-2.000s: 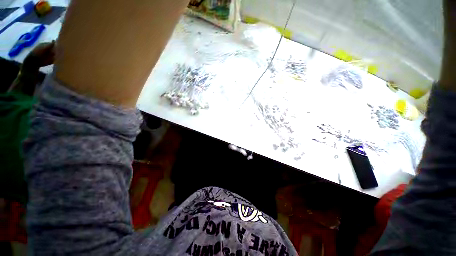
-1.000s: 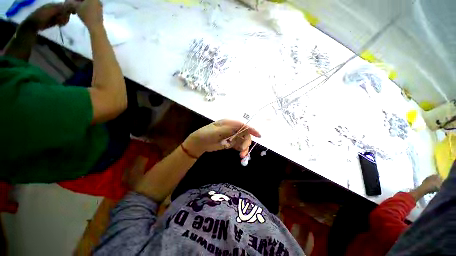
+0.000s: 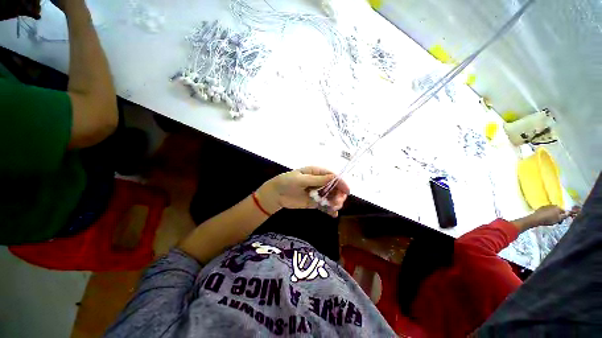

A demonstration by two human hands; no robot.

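My left hand is in front of my chest at the table's edge, palm up, with the fingers curled round white cords near their white end pieces. The cords run taut up and right, past the table, to the top edge of the picture. My right hand is out of the picture; only my grey right sleeve shows at the lower right. A heap of bundled leads lies on the table at the left, white knobs toward the near edge.
A black phone lies near the table's front edge. More cords lie at the centre. A person in green sits at the left, a person in red at the right. A yellow basket stands at the right back.
Both raised arms came down from the view's sides; my left hand appeared and closed round the end pieces, which are now gathered together. The cords are pulled straighter. The view has shifted right.
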